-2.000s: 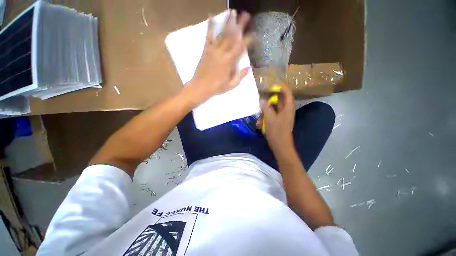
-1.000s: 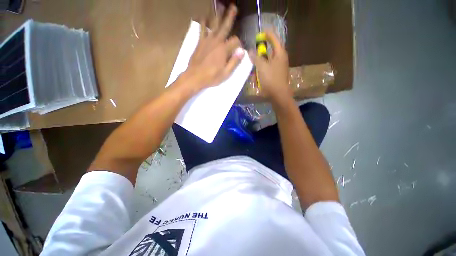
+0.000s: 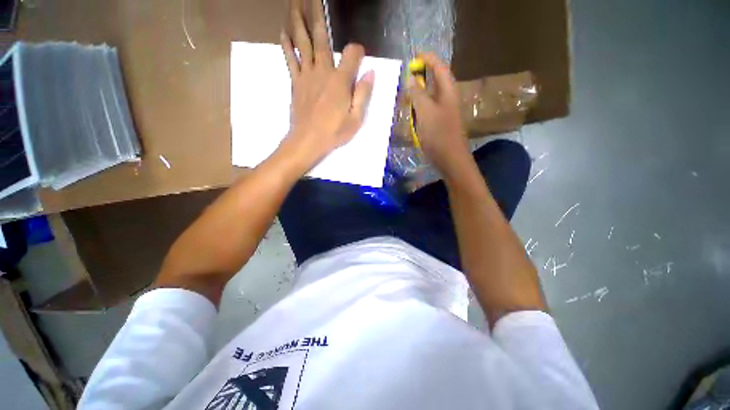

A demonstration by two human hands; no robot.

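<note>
A white sheet, a solar panel with its plain side up (image 3: 260, 108), lies at the table's front edge and juts out over my lap. My left hand (image 3: 324, 100) is flat on it with fingers spread, pressing its upper middle. My right hand (image 3: 439, 108) is just right of the panel's right edge, closed around the yellow-and-black handle of a utility knife (image 3: 415, 67). The blade is hard to make out. The open brown carton (image 3: 512, 48) is beyond the right hand, with a whitish clump of trimmings (image 3: 420, 24) inside.
A thick stack of panels (image 3: 76, 112) stands on the table (image 3: 184, 120) at left. Packing tape shines on the carton flap (image 3: 496, 102). Thin trimmings lie on the floor (image 3: 624, 208) at right. Something bright blue (image 3: 380, 198) shows between my legs. An open cardboard space (image 3: 144, 240) is under the table.
The panel has turned from slanted to nearly square with the table edge, its left side swinging left. My left hand turned with it. The knife stays right of the panel.
</note>
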